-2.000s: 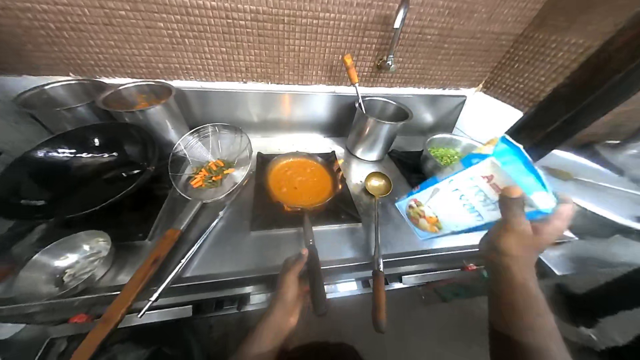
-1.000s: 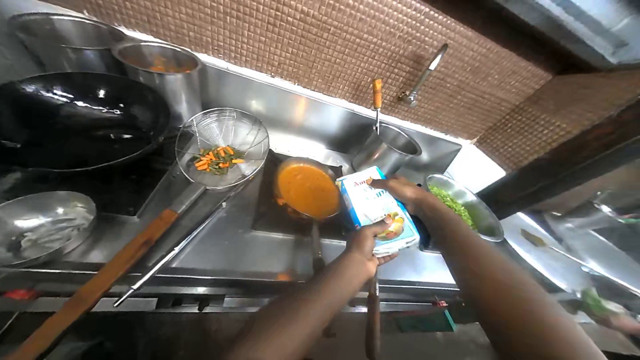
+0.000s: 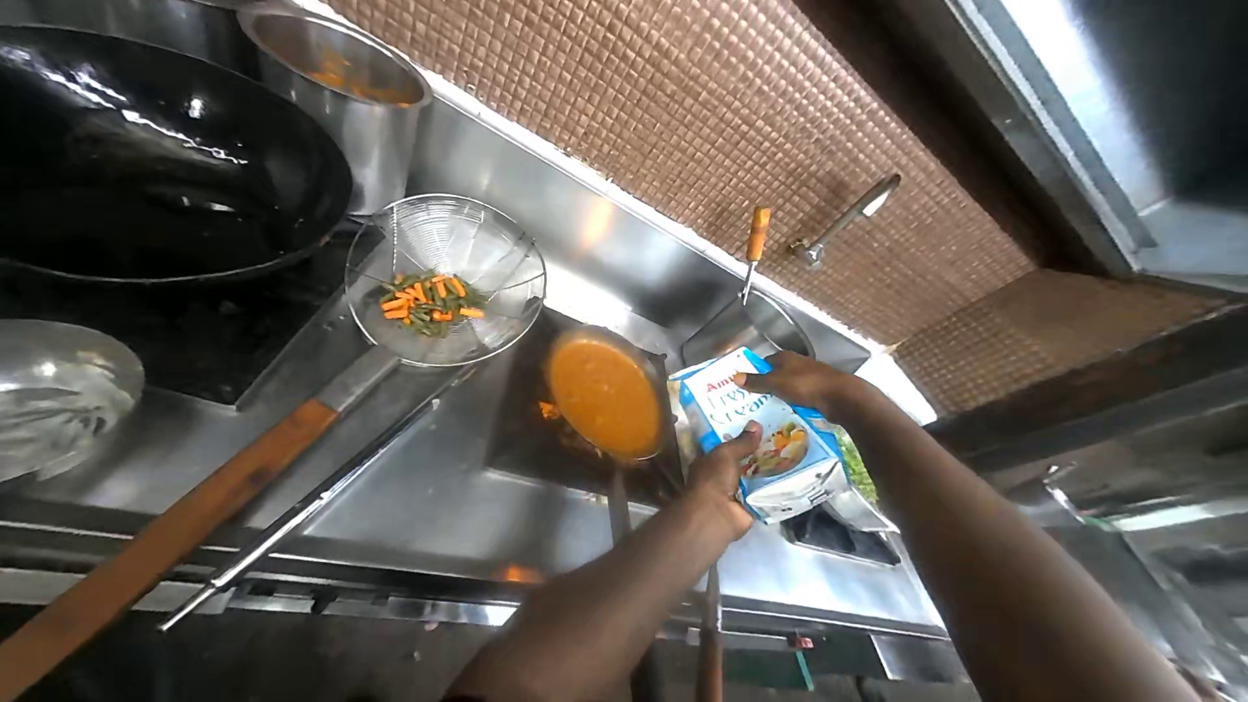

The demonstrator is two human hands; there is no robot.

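Observation:
Both my hands hold a blue and white Amul fresh cream carton (image 3: 780, 429), tilted, just right of the frying pan. My left hand (image 3: 726, 473) grips its lower left side, with the thumb across the front. My right hand (image 3: 804, 380) holds the upper right end. The pan of orange sauce (image 3: 604, 395) sits on a dark burner plate, its handle pointing toward me. Behind the carton, partly hidden, a bowl of chopped green vegetables (image 3: 858, 473) shows at the edge. A ladle's wooden handle (image 3: 710, 643) extends below my left wrist; the carton and hand hide its bowl.
To the left, a wire strainer (image 3: 447, 278) holds carrot and green bean pieces, with a metal rod (image 3: 312, 502) beside its long handle. A black wok (image 3: 146, 156), a steel pot (image 3: 366, 107) and a steel bowl (image 3: 63, 390) stand farther left. Behind are a pot (image 3: 765, 327) and a wall tap (image 3: 843, 219).
My left hand has left the pan handle and come onto the carton. The carton, earlier in my right hand at the far right, has moved left beside the pan. The view has tilted.

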